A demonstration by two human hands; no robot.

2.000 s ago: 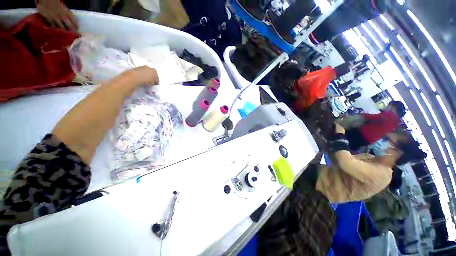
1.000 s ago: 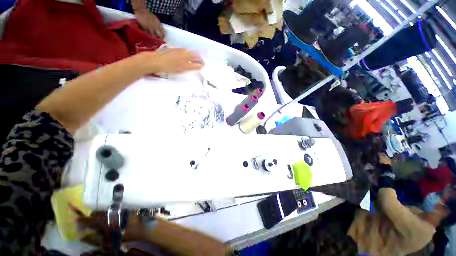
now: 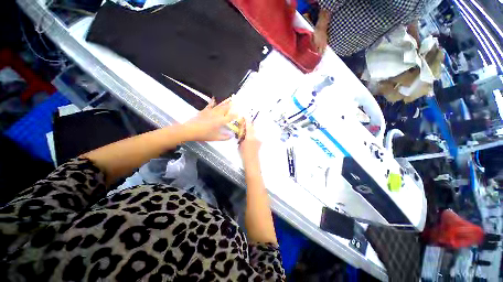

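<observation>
My left hand (image 3: 212, 122) and my right hand (image 3: 250, 136) meet over the white table (image 3: 259, 182) at its near edge, left of the sewing machine needle area. Their fingertips pinch a small yellow-tan piece (image 3: 236, 128) between them; its outline is partly covered by fingers and glare. The sewing machine (image 3: 325, 144), white with a blue stripe and JACK lettering, lies to the right of the hands. Dark cut panels (image 3: 182, 41) lie flat on the table beyond my left hand.
Red fabric (image 3: 276, 27) lies beyond the dark panels, near another person's hand (image 3: 321, 36). A dark slim tool (image 3: 291, 162) and a black rectangle (image 3: 337, 222) lie on the table. A translucent bag (image 3: 185, 173) hangs at my lap; blue crate and dark cloth (image 3: 91, 135) are left.
The view has turned left and down. My left hand has come back from the far side of the machine, and both hands have come together at the yellow piece.
</observation>
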